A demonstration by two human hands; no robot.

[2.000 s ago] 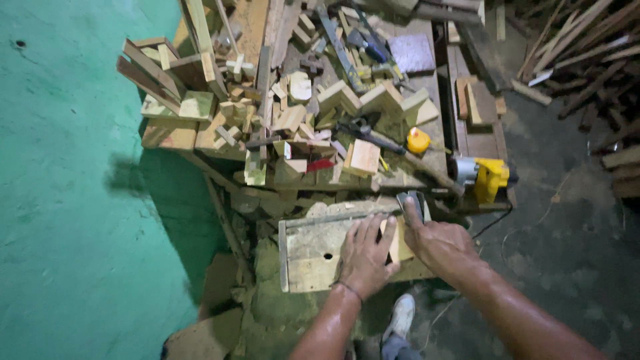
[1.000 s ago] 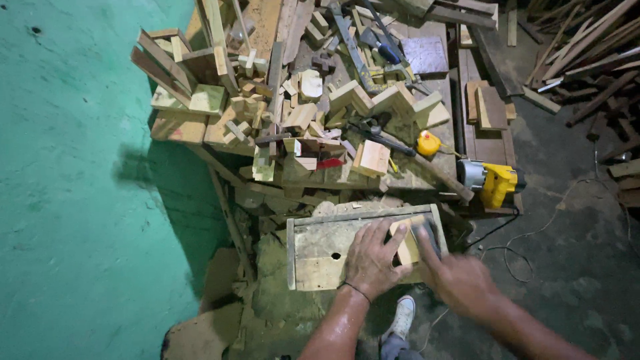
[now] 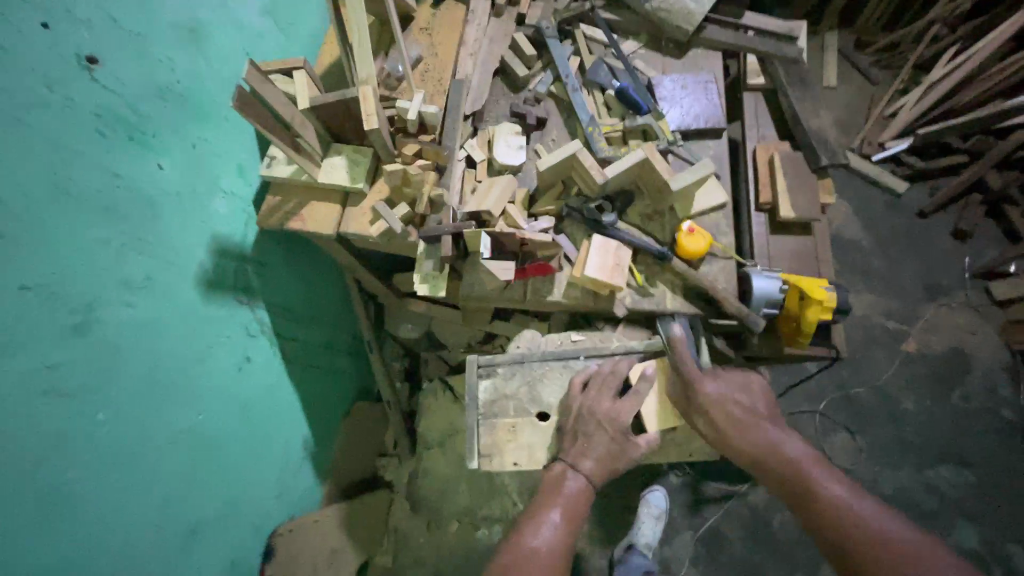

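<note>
My left hand (image 3: 604,416) presses a pale wood block (image 3: 658,396) down on a worn wooden board (image 3: 512,400) that has raised strips along its back and left edges and a round hole. Beside the block, my right hand (image 3: 720,408) grips a dark metal hand tool (image 3: 678,340), perhaps a hand plane; its exact kind is not clear, and the hand covers much of it. The tool points away from me, its far end over the board's back strip.
Beyond the board stands a bench (image 3: 552,302) heaped with wood offcuts. On it lie a hammer (image 3: 688,276), a yellow tape measure (image 3: 694,240) and a metal square (image 3: 572,88). A yellow power tool (image 3: 804,306) sits at right. A green wall (image 3: 160,320) bounds the left.
My right hand and its tool have moved away from me along the block since one second ago. My left hand stays on the block.
</note>
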